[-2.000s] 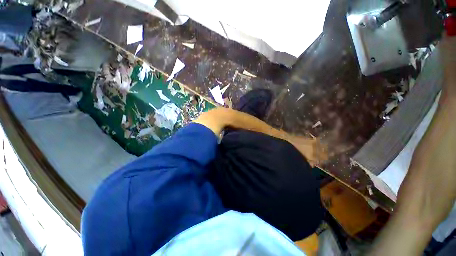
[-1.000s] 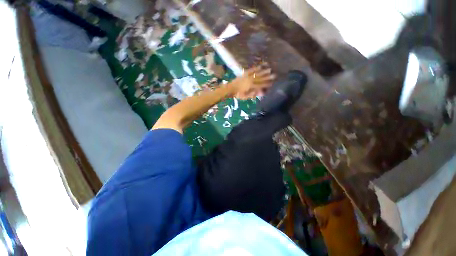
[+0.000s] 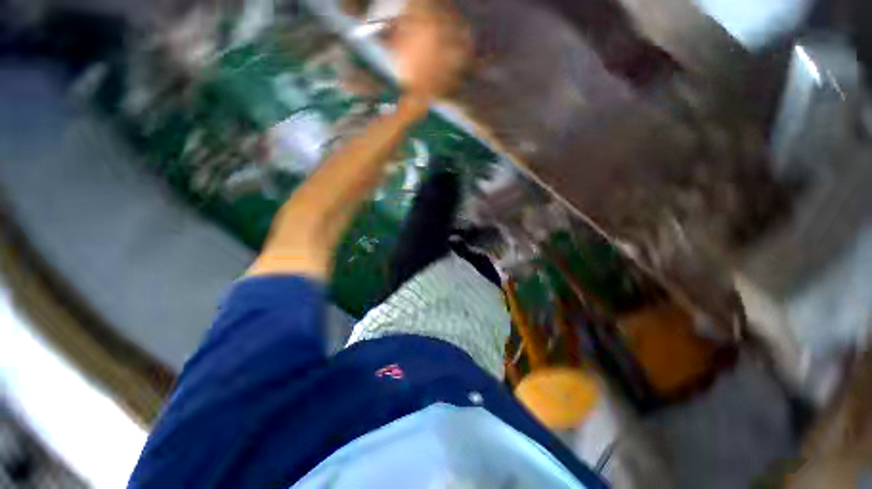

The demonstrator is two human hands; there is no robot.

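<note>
The whole view is badly blurred. My left hand (image 3: 427, 48) is at the near edge of the dark-brown table (image 3: 574, 105), at the top centre. Its fingers are smeared, so I cannot tell their shape or whether they hold anything. My right hand is not in view; only a blurred brown shape, perhaps my forearm, shows at the lower right edge. The cutting machine's silvery base plate (image 3: 813, 110) is a smear on the table at the right.
Pale offcuts (image 3: 298, 138) litter the green floor (image 3: 258, 81). A round orange-yellow stool (image 3: 557, 396) stands at the bottom, with another orange surface (image 3: 669, 349) to its right. A grey padded surface (image 3: 86, 210) lies left. My dark leg (image 3: 423, 224) points down to the floor.
The view has swung, bringing the round stool into sight. My foot has come off the table and my leg is down. My left hand has moved up and left in view.
</note>
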